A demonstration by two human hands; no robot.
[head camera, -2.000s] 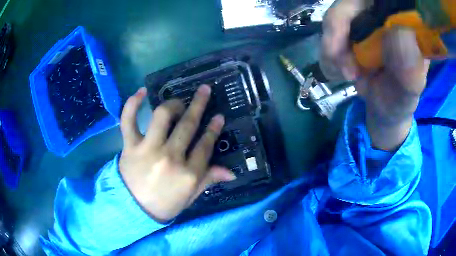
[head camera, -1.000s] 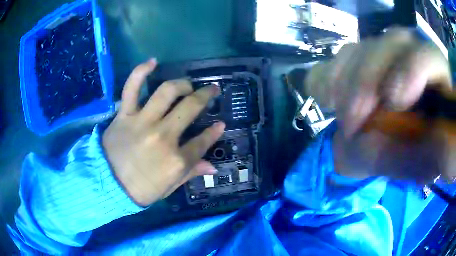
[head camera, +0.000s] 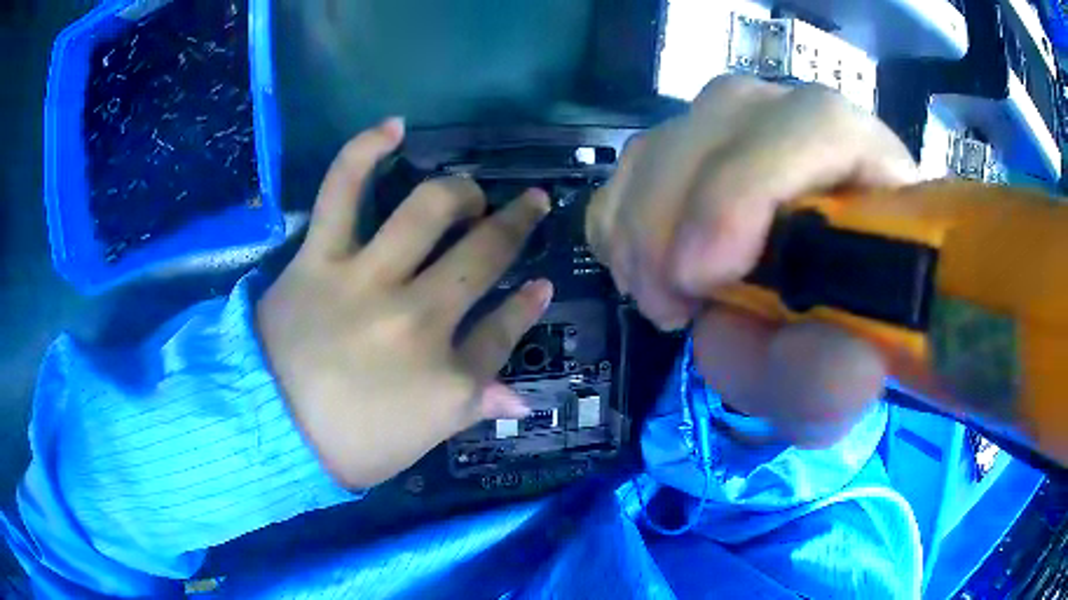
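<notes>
The black housing [head camera: 550, 352] lies in the dark fixture [head camera: 422, 475] in front of me. It has a round hole and two pale squares in its lower section. My left hand [head camera: 398, 305] rests spread over its left side, fingertips on the upper section. I cannot see anything held in it. My right hand [head camera: 750, 234] is closed around the orange electric screwdriver [head camera: 995, 258], above the housing's upper right. The hand hides the driver's tip and part of the housing.
A blue parts bin [head camera: 176, 141] with tiny dark and glinting pieces stands at the upper left. White-and-black boxes [head camera: 808, 59] with metal mechanisms stand beyond the fixture at the upper right. A blue tray [head camera: 937, 492] shows at the lower right.
My right hand has brought the orange screwdriver left over the housing and now covers where the silver air gun showed. My left hand stays on the housing. The view has shifted.
</notes>
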